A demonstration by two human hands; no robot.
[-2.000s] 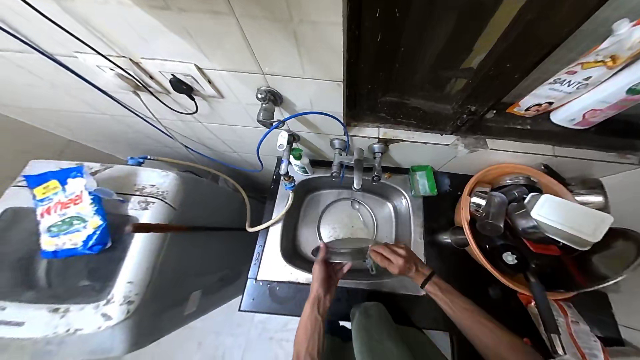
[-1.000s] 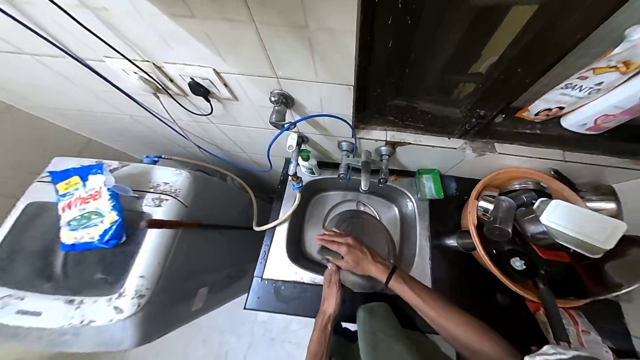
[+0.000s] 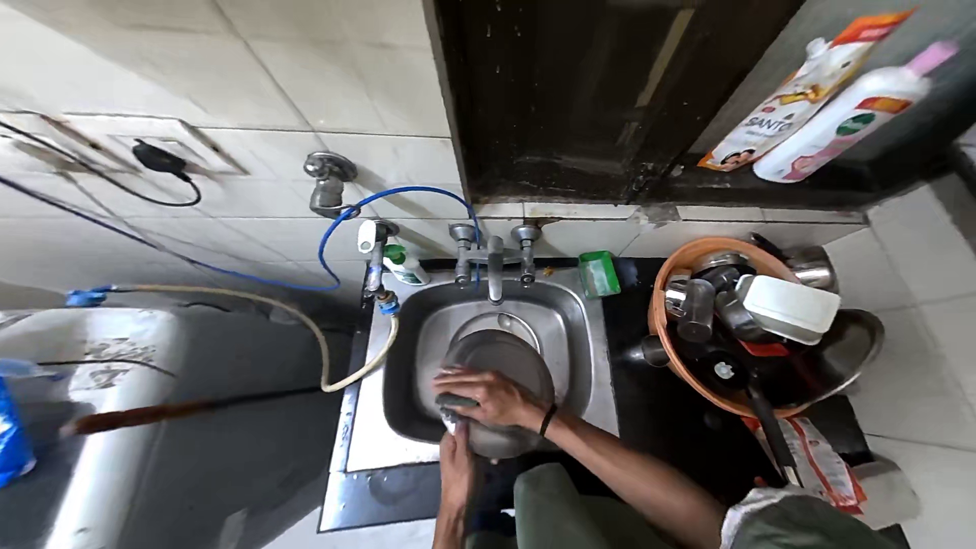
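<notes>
A round grey metal dish [image 3: 515, 366] is tilted over the near part of the stainless steel sink [image 3: 583, 381]. My left hand [image 3: 457, 457] grips its near left edge. Across the dish's left side lies my right hand [image 3: 488, 396], closed on a dark scrubbing pad [image 3: 456, 400]; its fingers are partly blurred. Beneath the dish, a metal plate with a spoon [image 3: 512, 324] rests in the basin. The faucet [image 3: 495, 274] stands above the basin's far edge.
Right of the sink, an orange tub [image 3: 662, 305] holds several steel vessels, a pan and a white container [image 3: 793, 305]. A green soap box [image 3: 599, 274] and a bottle [image 3: 406, 265] stand behind the sink. A beige hose [image 3: 313, 324] loops at left.
Two seconds ago both hands held the dish edge-on at the sink's near side. It then turned face up, and my right hand moved onto its surface. The view has shifted closer.
</notes>
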